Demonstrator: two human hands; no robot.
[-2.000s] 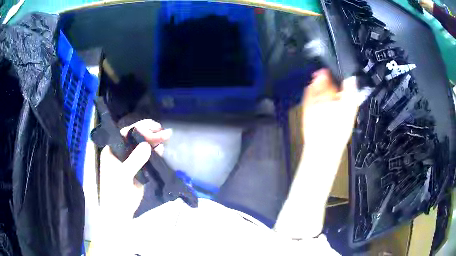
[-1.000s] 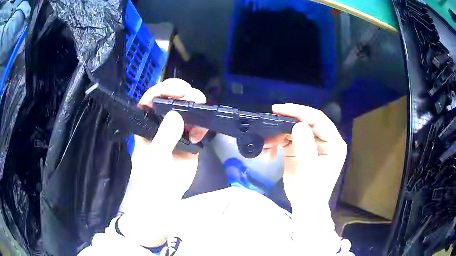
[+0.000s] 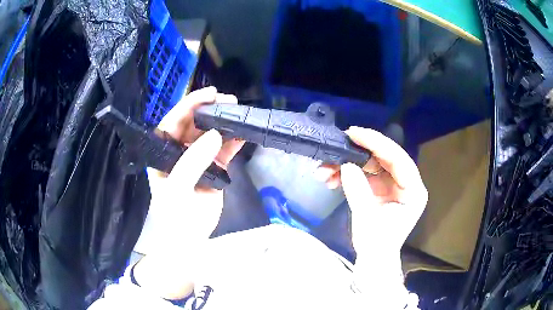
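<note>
A black moulded bar part (image 3: 282, 130) is held level between both hands above the lap. Its ribbed, segmented face shows, and a round boss sticks up from its far edge, right of the middle. My left hand (image 3: 191, 154) grips its left end and also holds a second black bar part (image 3: 148, 145), which slants out to the left over the black bag. My right hand (image 3: 388, 181) pinches the right end of the first bar. The fingers hide both its ends and part of the second bar.
A large black plastic bag (image 3: 76, 163) and blue lattice crate (image 3: 170, 63) are at the left. A tray heaped with black parts (image 3: 524, 151) is at the right. A brown carton (image 3: 452, 187) is beside it. A blue bin (image 3: 330, 54) with dark contents lies beyond the hands.
Two seconds ago my right hand was at the tray; it now holds the bar's right end. Since one second ago the bar has been turned over, so its boss points away from me.
</note>
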